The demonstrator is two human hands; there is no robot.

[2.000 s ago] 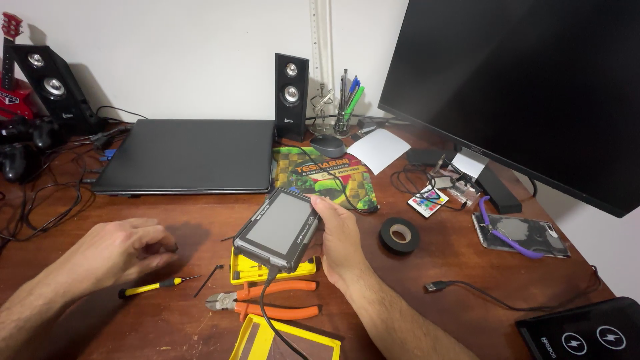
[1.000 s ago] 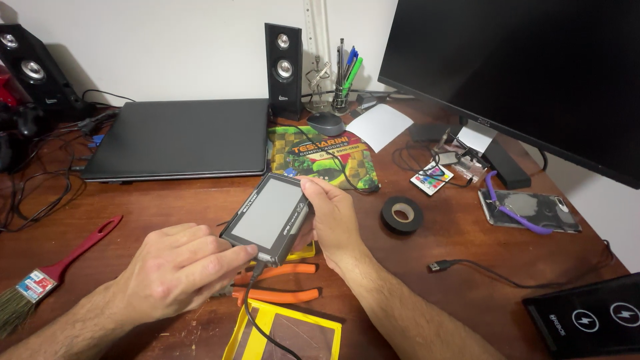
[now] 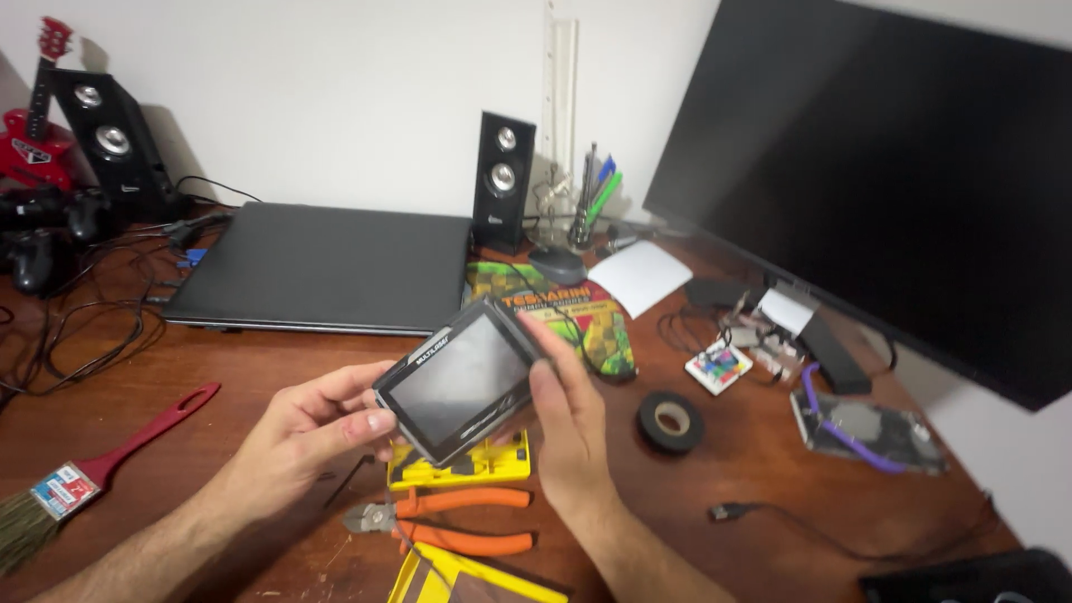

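Observation:
A black Multilaser handheld device with a pale grey screen [image 3: 461, 381] is held up, tilted, between both hands. My left hand [image 3: 322, 419] grips its lower left end, thumb on the front edge. My right hand [image 3: 565, 419] holds the right end, thumb at the edge. Below it lie a yellow plastic case [image 3: 511, 461], partly hidden by the device, and diagonal cutting pliers with orange handles [image 3: 469, 538]. A thin cable runs down from behind the device over the pliers to the yellow lid [image 3: 477, 578] at the bottom edge.
A closed laptop [image 3: 335, 268] lies behind my left hand. At left is a paintbrush [image 3: 126, 444]. Black tape [image 3: 670, 421], a USB cable [image 3: 779, 511] and a phone with a purple strip [image 3: 871, 435] lie at right. A speaker [image 3: 505, 180] and monitor [image 3: 854, 184] stand behind.
Two seconds ago my left hand was off the device, near a yellow screwdriver; now it holds the device's left end. The device has turned clockwise, and its screen looks darker than one second ago.

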